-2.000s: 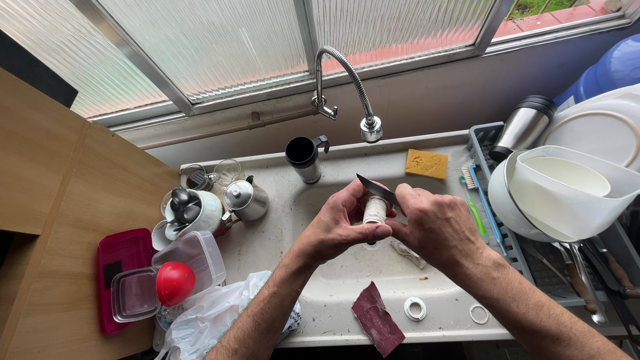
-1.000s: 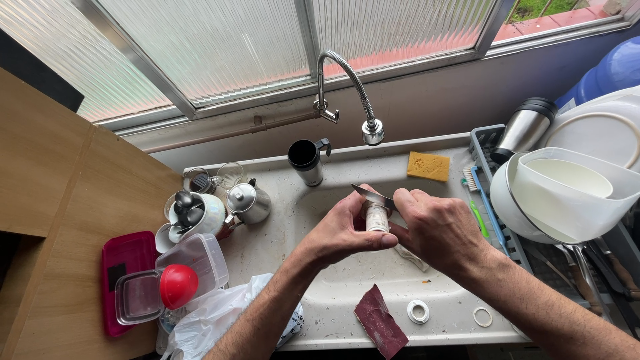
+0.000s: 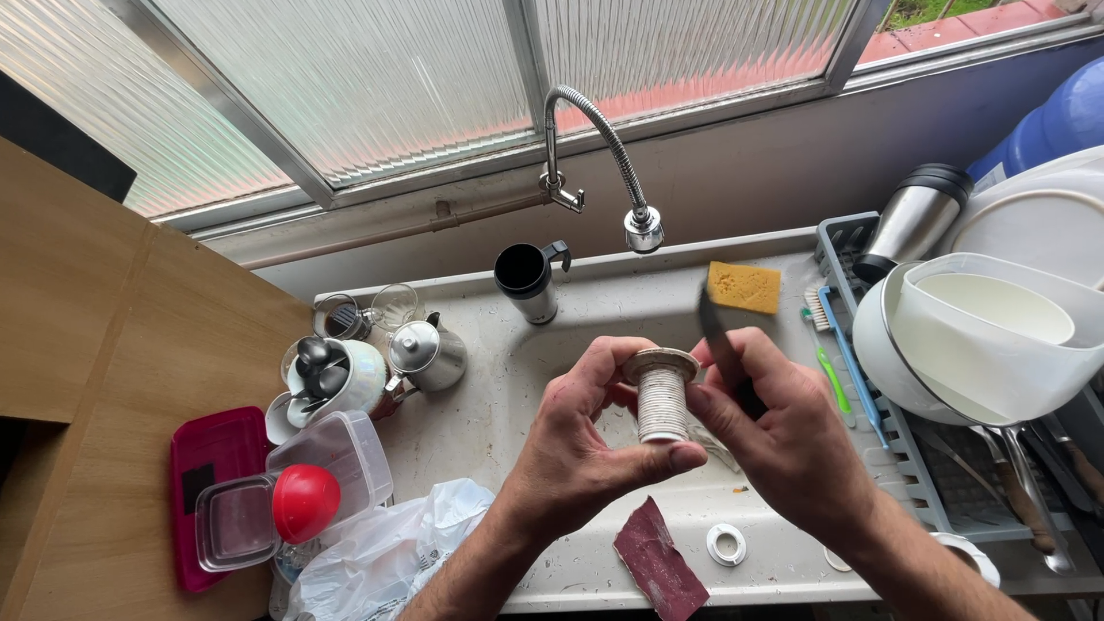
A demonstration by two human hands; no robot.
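Over the sink basin, my left hand [image 3: 595, 423] holds a ribbed whitish cylindrical part [image 3: 662, 401] with a wider dirty rim at its top, thumb under the lower end. My right hand [image 3: 768, 414] grips a dark-bladed knife [image 3: 718, 332], its blade pointing up and away from the part, while its fingertips are at the part's rim. Below the hands, a torn piece of dark red sandpaper [image 3: 660, 561] lies on the sink's front ledge. A white plastic ring [image 3: 726, 545] lies to its right, and a thin ring [image 3: 837, 559] is partly hidden by my right forearm.
Behind the hands are a flexible-neck faucet [image 3: 642, 228], a steel travel mug [image 3: 535, 297] and a yellow sponge [image 3: 743, 287]. A metal coffee pot [image 3: 429, 355], plastic containers [image 3: 233, 522] and a plastic bag [image 3: 388, 552] stand left. A dish rack [image 3: 914, 483] with bowls and utensils is right.
The knife blade has moved off the ribbed part and now points upward. The part's wide rim now shows at its top. A white round item has come into view by my right forearm.
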